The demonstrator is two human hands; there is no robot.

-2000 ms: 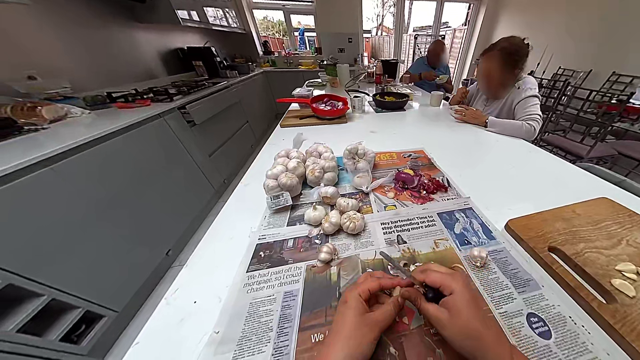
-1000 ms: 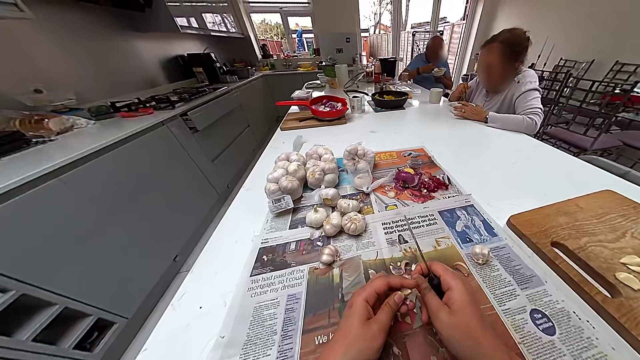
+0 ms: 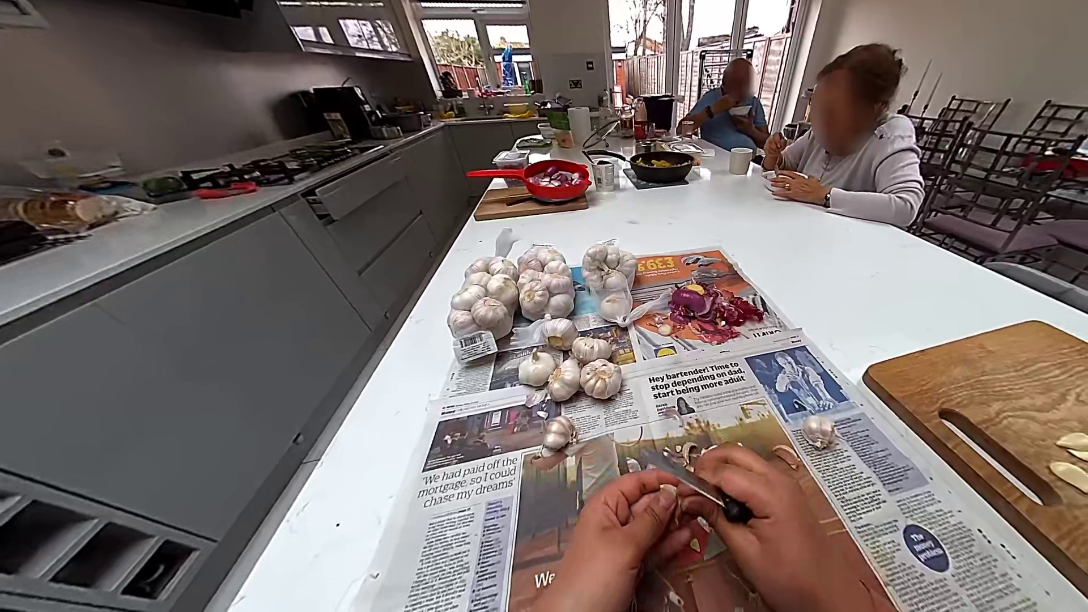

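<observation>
Low in the view, my left hand [image 3: 616, 535] pinches a small garlic clove [image 3: 669, 490] between thumb and fingers. My right hand [image 3: 756, 518] grips the black handle of a small knife [image 3: 693, 480], its blade pointing up and left beside the clove. Both hands are close together over newspaper [image 3: 450, 518] strewn with bits of skin. A partial garlic bulb [image 3: 558, 433] lies left of them, another [image 3: 819, 432] to the right. Beyond are several loose bulbs [image 3: 601, 379] and bagged garlic [image 3: 484, 297]. Peeled cloves [image 3: 1069, 474] rest on a wooden board [image 3: 960, 382] at the right.
Red onion skins [image 3: 710, 313] lie on the far newspaper. Farther back stand a red strainer [image 3: 557, 189] of chopped onion on a board and a black frying pan [image 3: 663, 172]. Two people [image 3: 875, 161] [image 3: 729, 115] sit at the table's far right. A hob [image 3: 280, 161] is on the left counter.
The knife blade has tipped from pointing away to pointing up and left, lower over the newspaper. My hands remain close together. The farther person's hand and bowl have risen toward the face.
</observation>
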